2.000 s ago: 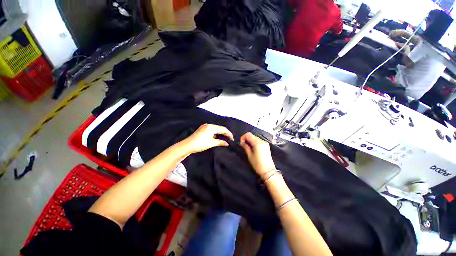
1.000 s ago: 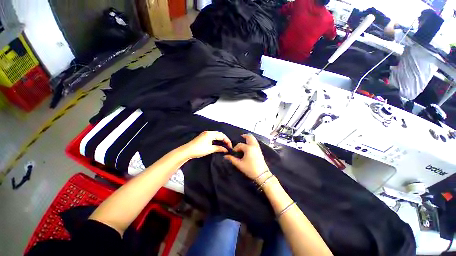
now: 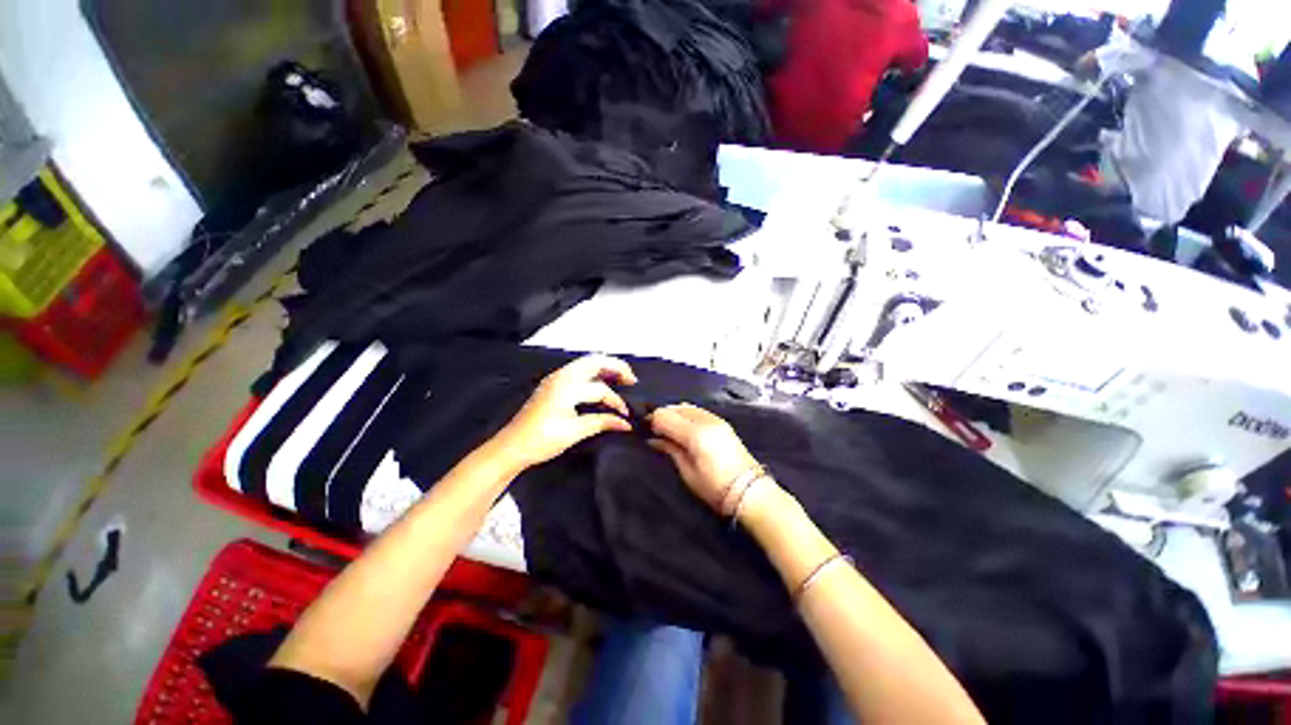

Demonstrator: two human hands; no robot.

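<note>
A large black garment panel (image 3: 906,524) lies across the table's front edge and hangs over my lap. My left hand (image 3: 569,411) and my right hand (image 3: 697,442) face each other over it, fingertips pinching a fold of the black cloth between them. The white sewing machine (image 3: 1090,368) stands to the right. Its presser foot and needle area (image 3: 796,371) is just beyond the cloth, to the right of my hands. The cloth's edge lies close to the foot; whether it is under it I cannot tell.
Black cloth (image 3: 496,227) is heaped on the table's left. White-striped black cloth (image 3: 319,425) lies at the left end. Red crates (image 3: 234,623) stand below left. Red-handled snips (image 3: 951,418) lie under the machine arm. A person in red (image 3: 847,71) is at the back.
The view has shifted and tilted slightly. My hands stay at the same part of the cloth; my right fingers have flattened a little and my left fingers have spread.
</note>
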